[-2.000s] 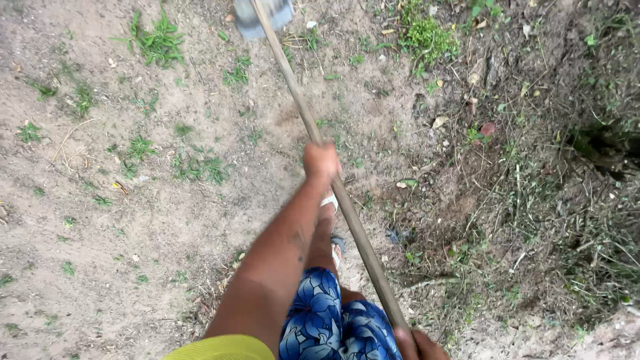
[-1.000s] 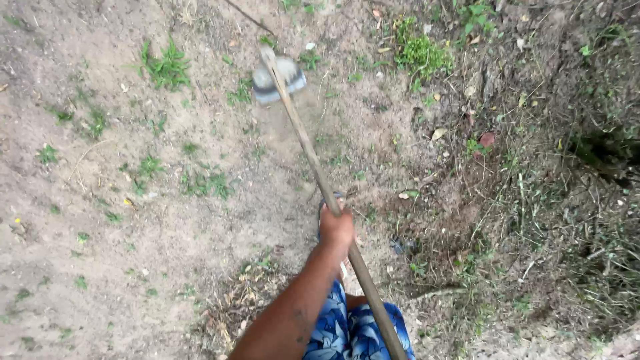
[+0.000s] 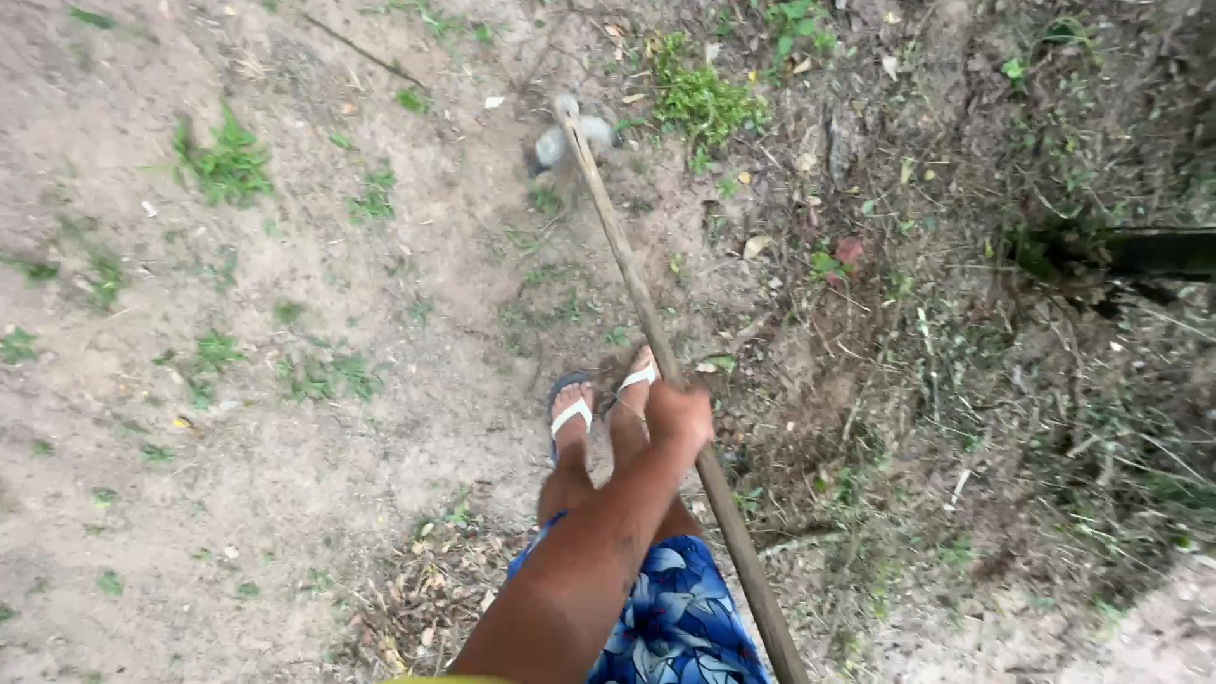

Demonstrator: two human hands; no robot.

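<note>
My left hand (image 3: 678, 416) grips the middle of a long wooden handle (image 3: 622, 256) just past my feet. The handle belongs to a hoe, whose grey metal blade (image 3: 554, 147) rests at or just over the bare soil near the top centre; the blade is blurred, so contact with the ground is uncertain. A low leafy green weed (image 3: 708, 103) grows to the right of the blade. The handle runs down to the bottom edge, where its near end is out of view. My right hand is outside the view.
My feet in flip-flops (image 3: 572, 414) stand left of the handle. Dry leaves (image 3: 432, 594) lie in a heap near my legs. Cut stems and litter (image 3: 950, 399) cover the ground at right, with a dark post-like object (image 3: 1164, 255) at the edge. Grass tufts (image 3: 223, 161) dot the soil at left.
The hoe blade has come from the top edge closer to my feet, then shifted rightward toward the leafy weed. My right hand, seen on the lower handle two seconds ago, has left the view.
</note>
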